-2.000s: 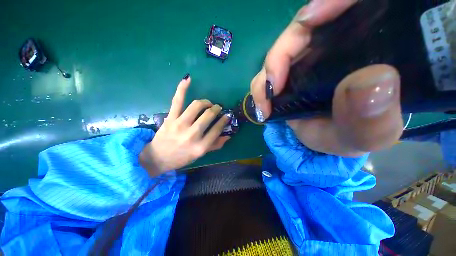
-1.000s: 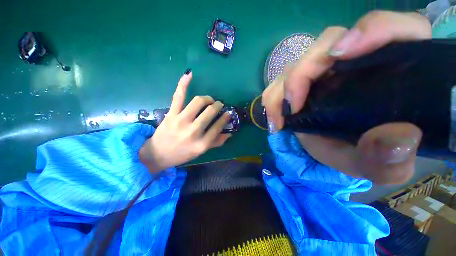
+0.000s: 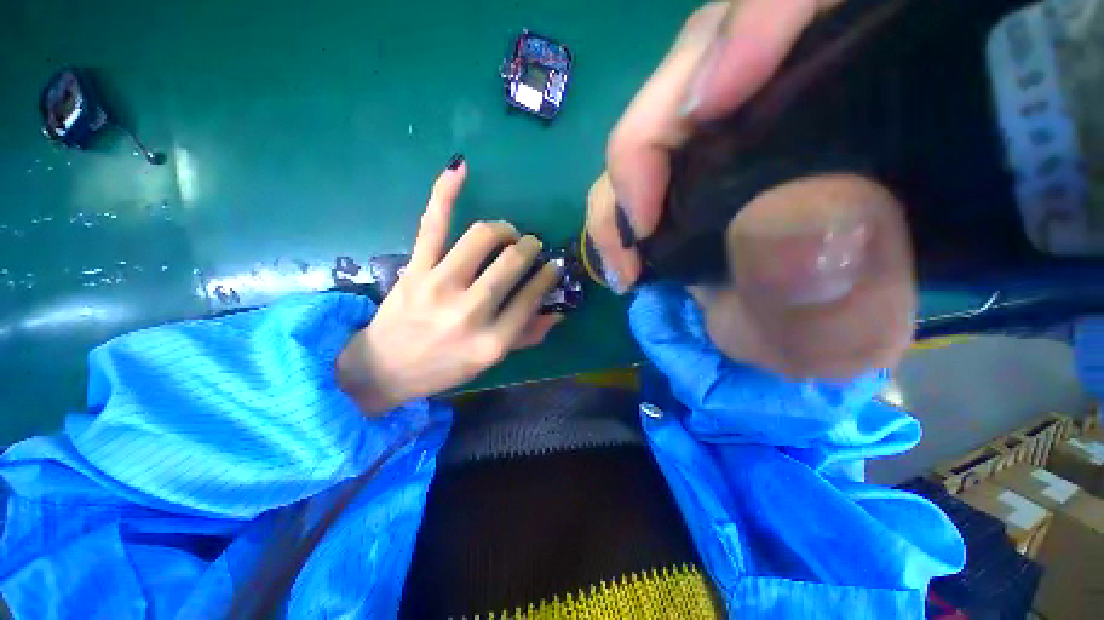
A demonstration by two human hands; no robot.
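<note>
My right hand [image 3: 775, 242] is wrapped around the thick black barrel of an electric screwdriver [image 3: 944, 133], large and close to the camera. Its nose with a thin yellow ring points left and down at a small black electronic unit [image 3: 565, 288]. The tip is at or just beside the unit's right side; exact contact is unclear. My left hand [image 3: 454, 303] holds the unit down on the green bench with bent fingers, its index finger stretched away. The fingers cover the unit's left part.
Another black unit [image 3: 536, 75] with a white patch lies beyond my hands. A further unit [image 3: 73, 112] with a dark lead lies at the far left of the green bench mat [image 3: 303, 109]. Cardboard boxes [image 3: 1011, 503] stand beside the bench at the lower right.
Since one second ago my right hand and the screwdriver have moved left and tilted, with the nose nearer the unit. They now hide the round silver dish. My left hand stays nearly still.
</note>
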